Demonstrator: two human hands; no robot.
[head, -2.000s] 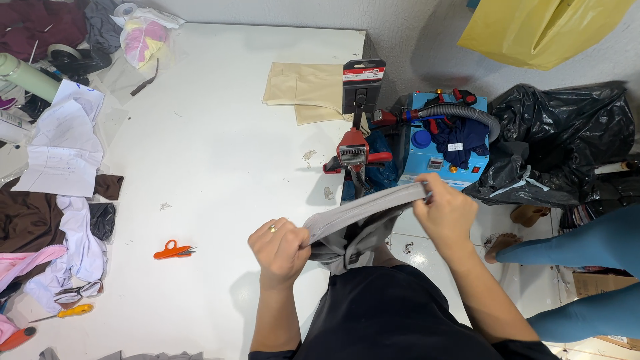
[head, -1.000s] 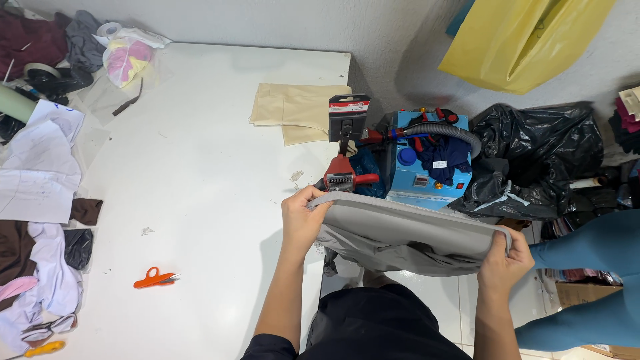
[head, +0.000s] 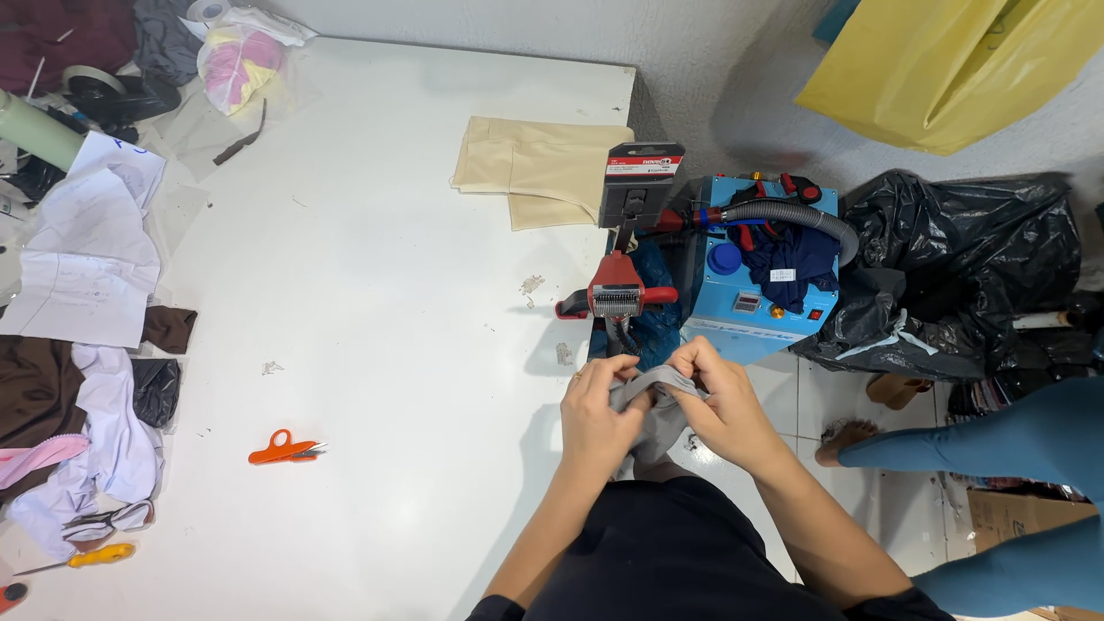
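A gray fabric piece (head: pixel 660 423) is bunched between my two hands in front of my body, beside the table's right edge. My left hand (head: pixel 604 414) grips its left side, and my right hand (head: pixel 714 401) grips its right side, the fingers close together at its top edge. Part of the fabric hangs below, partly hidden by my hands. Just above them stands a red clamp-like tool with a metal comb-like face (head: pixel 616 300), mounted at the table edge. Orange thread snips (head: pixel 285 448) lie on the white table, well left of my hands.
Folded beige fabric (head: pixel 543 164) lies on the white table (head: pixel 388 302). A blue machine with a gray hose (head: pixel 759 323) and black plastic bags (head: pixel 957 250) stand right of it. Another person's legs (head: pixel 992 440) are at right. Fabrics and papers (head: pixel 86 267) pile at left.
My hands, which held the gray fabric stretched wide one second ago, have come close together, and the fabric is now bunched between them.
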